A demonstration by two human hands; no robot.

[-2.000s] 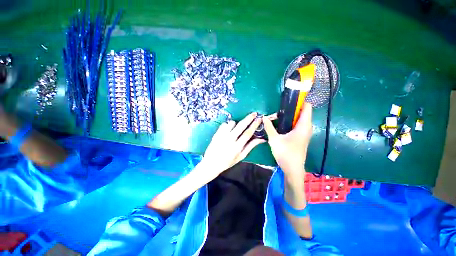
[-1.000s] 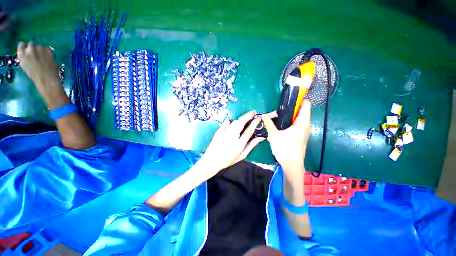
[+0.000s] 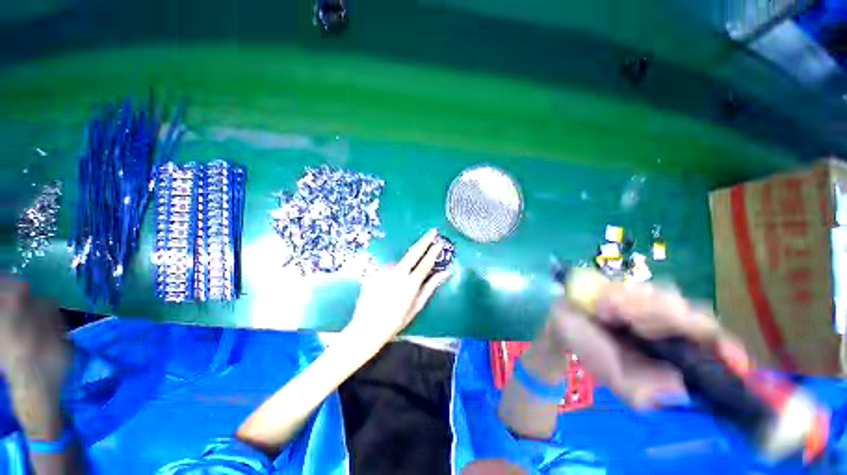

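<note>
A small round black housing (image 3: 444, 253) is at the bench, held in the fingertips of my left hand (image 3: 397, 289). My right hand (image 3: 618, 339) is blurred and is wrapped around the electric screwdriver (image 3: 710, 376), well to the right of the housing. The screwdriver's orange rear end points to the lower right. The speckled silver-grey disc (image 3: 485, 204) lies just beyond the housing, with nothing over it. A heap of small silvery parts (image 3: 330, 220) lies left of my left hand.
Ladder-like component strips (image 3: 197, 232) and blue wires (image 3: 113, 199) lie left. White-and-yellow pieces (image 3: 613, 250) and a cardboard carton (image 3: 775, 269) are right. A red tray (image 3: 578, 382) is below the bench edge. Another person's blurred hand (image 3: 32, 357) is far left. Dark units (image 3: 330, 14) sit on the belt.
My right hand has carried the screwdriver away from the housing to the lower right, uncovering the disc. My left hand still holds the housing. The view has shifted, bringing the carton further in.
</note>
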